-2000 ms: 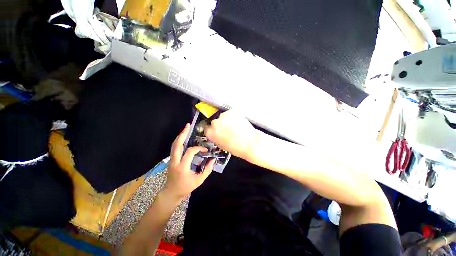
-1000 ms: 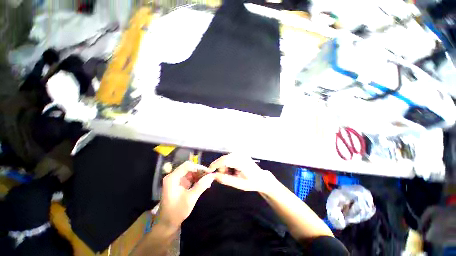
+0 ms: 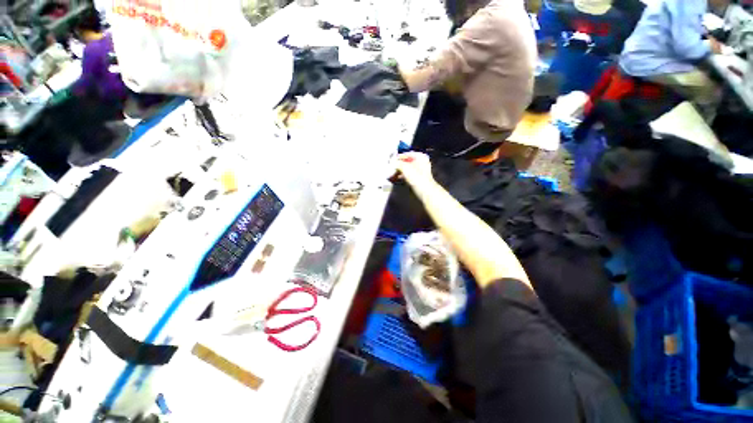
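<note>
My right hand (image 3: 410,167) is at the far right edge of the white table (image 3: 337,307), with the arm stretched forward. It is small and blurred, its fingers look bent, and whether they hold something cannot be told. My left hand is out of the picture. Red-handled scissors (image 3: 291,320) lie on the table, nearer than the hand. A flat dark packet (image 3: 324,258) with a white round item lies beyond them, and small metal parts (image 3: 347,197) lie beyond the packet.
The sewing machine (image 3: 186,289) with its dark panel is left of the scissors. A tan strip (image 3: 227,367) lies nearer. A clear bag (image 3: 432,279) hangs beside the table edge below my forearm. Blue crates (image 3: 689,347), black fabric piles (image 3: 537,240) and a seated person (image 3: 500,62) are to the right.
The view has swung right. My right hand has left my left hand and reached out along the table edge. My left hand, the small parts box and the black panel have left the picture.
</note>
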